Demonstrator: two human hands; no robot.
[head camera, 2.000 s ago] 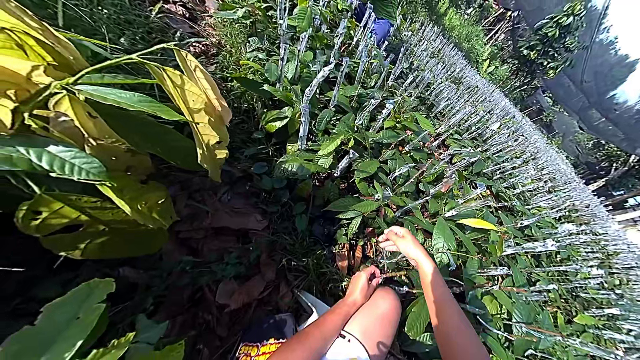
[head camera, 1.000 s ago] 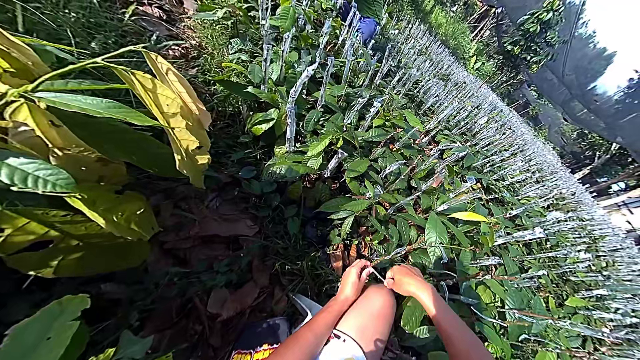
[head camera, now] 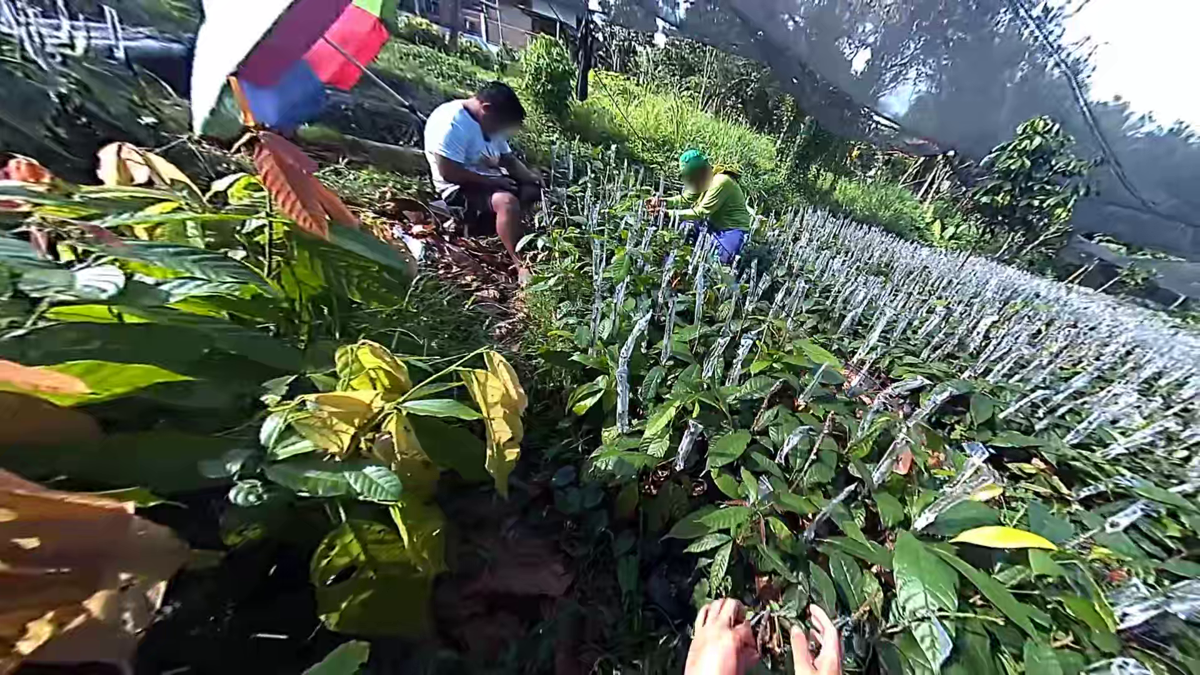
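At the bottom edge, my left hand point(head camera: 722, 639) has its fingers curled at a thin seedling stem; whether it grips the stem cannot be told. Just to its right is my right hand point(head camera: 816, 645), thumb and fingers apart, beside the same leaves, its lower part cut off by the frame. Green leafy seedlings point(head camera: 923, 586) surround both hands. Many of the plants carry upright strips of clear plastic wrap, one of them point(head camera: 625, 375) standing ahead of my hands. A yellow leaf point(head camera: 1003, 537) lies to the right.
Large yellowing leaves point(head camera: 502, 412) hang at the left, beside a dark strip of ground with dry leaves point(head camera: 516, 572). Farther off, a person in a white shirt point(head camera: 469, 150) sits under a colourful umbrella point(head camera: 291, 56); another person in green point(head camera: 717, 202) crouches among the seedlings. Dark shade netting point(head camera: 825, 66) hangs above.
The view has tilted up strongly, bringing both people and the umbrella in. My hands, close together over my knee a second ago, are now a little apart beside the leaves.
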